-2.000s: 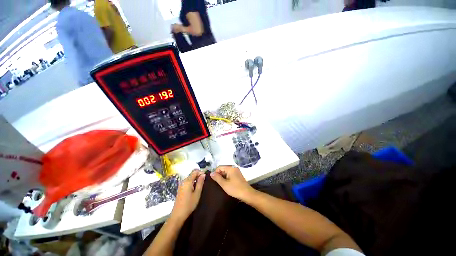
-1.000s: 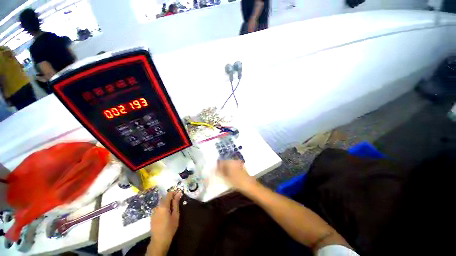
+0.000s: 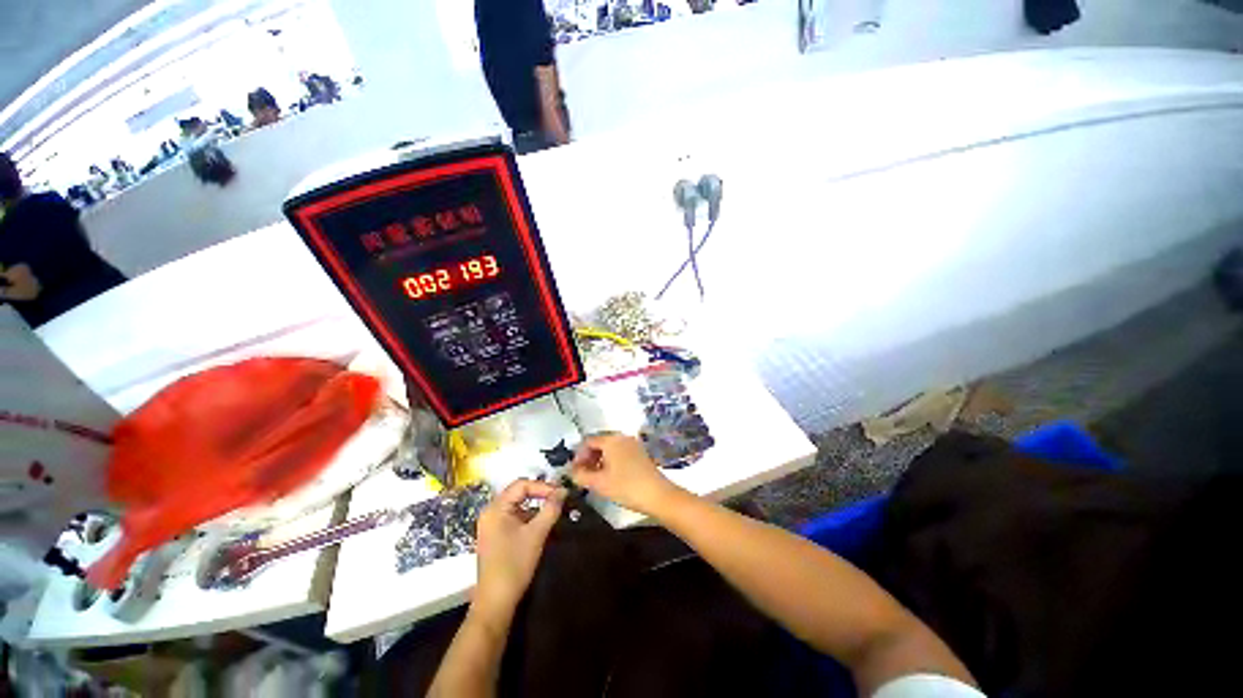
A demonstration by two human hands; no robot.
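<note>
The button machine's black panel with red border shows red digits 002193. My left hand pinches the top of the dark brown garment just below the machine. A small shiny button shows on the cloth beside its fingertips. My right hand is beside it at the dies, its thumb and fingertips together; what they hold is too small to tell. Shiny button backs lie left of my hands. Dark button caps lie to the right.
An orange-red plastic bag and a reddish wrench lie on the left table. Yellow and red-handled tools are behind the caps. A blue bin with brown cloth stands at the right. Two people stand beyond the white partition.
My right hand has moved from the caps back to the machine, near my left fingertips. The digits went from 002192 to 002193 between the two earlier frames. The camera view has shifted.
</note>
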